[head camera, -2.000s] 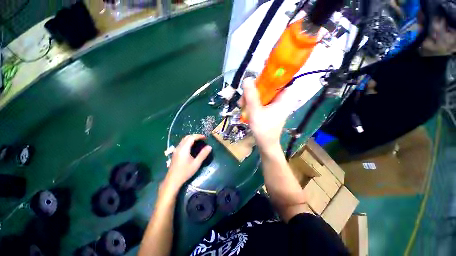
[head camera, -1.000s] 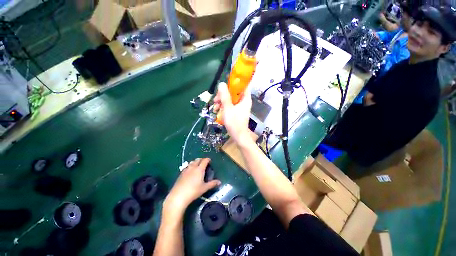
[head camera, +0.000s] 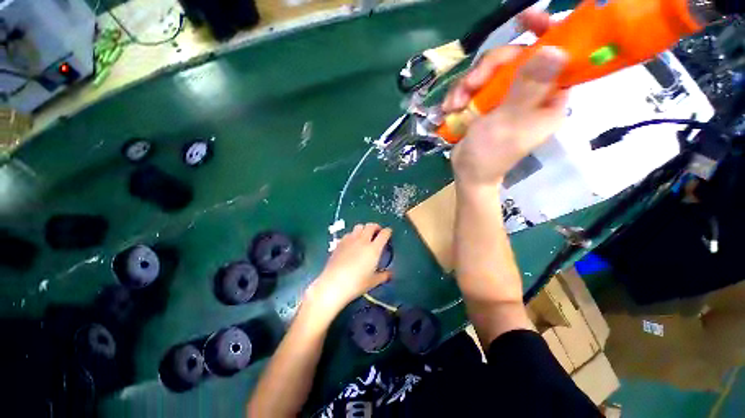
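My right hand (head camera: 515, 114) is closed around the orange electric screwdriver (head camera: 604, 49), which is tilted well over, its black end at the upper right. Its silver screw feed head (head camera: 408, 143) points down and left above the green bench mat. My left hand (head camera: 353, 263) holds a black plastic housing (head camera: 385, 255) on the mat; my fingers hide part of it. Loose screws (head camera: 400, 198) lie between the housing and the feed head. The pale feed tube (head camera: 350, 184) curves around to the left of the screws. Two more black housings (head camera: 372, 328) stand just below my left hand.
Several black housings (head camera: 237, 282) stand or lie on the left of the mat. A brown cardboard piece (head camera: 437, 224) lies by the screws. The white feeder (head camera: 572, 163) is at the right, with cables. Open cardboard boxes (head camera: 576, 331) stand lower right. A person in black is at the right edge.
My right hand has raised the screwdriver and tilted it far over to the right. My left hand stays at the housing. The view has shifted, and the person at the right is now mostly cut off.
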